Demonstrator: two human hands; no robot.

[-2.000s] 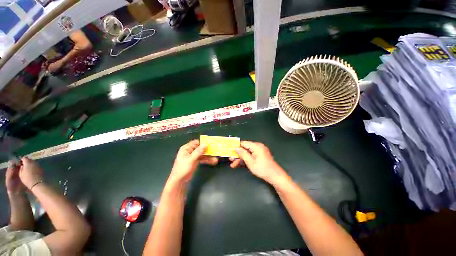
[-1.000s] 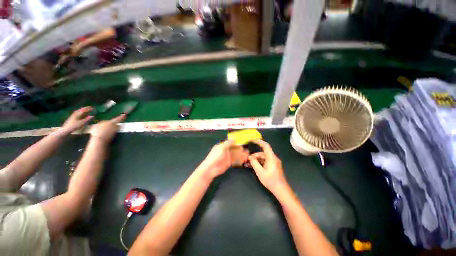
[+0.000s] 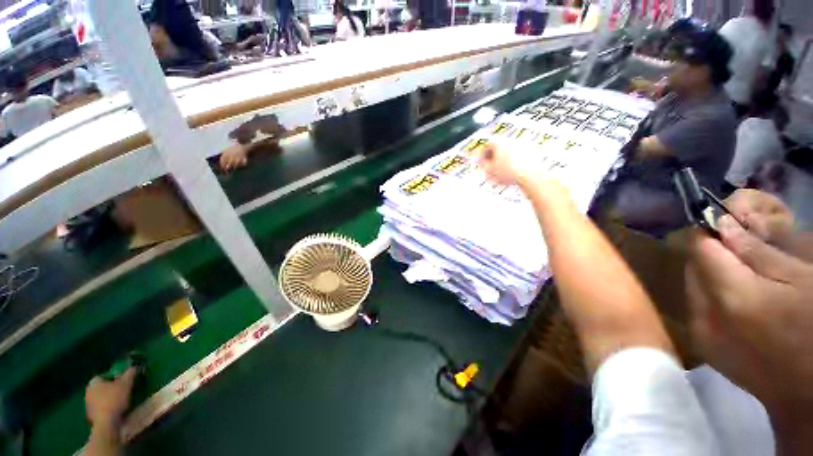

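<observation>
The parts trays [image 3: 481,276] form a tall stack of whitish sheets, with yellow-and-black pieces [image 3: 417,184] in rows on top and black frame shapes farther off. My left hand [image 3: 501,166] is stretched over the top tray, its fingers together by the yellow-and-black pieces; a small dark spot shows at its fingertips, too blurred to tell if held. My right hand [image 3: 753,258] is large and close at the right edge, partly cut off. It is shut on a slim dark unit [image 3: 693,198], seen at an angle.
A desk fan [image 3: 326,276] stands left of the trays, its black cord running to a yellow connector [image 3: 465,375]. The green conveyor carries a yellow-faced unit [image 3: 182,318]. Another worker's hand [image 3: 109,401] is at lower left. A seated person [image 3: 686,125] is beyond the trays. A white post rises behind the fan.
The view has swung right and up, to the trays. My hands, earlier together at the yellow piece, are apart; my left is over the trays, my right at the right edge with a dark unit.
</observation>
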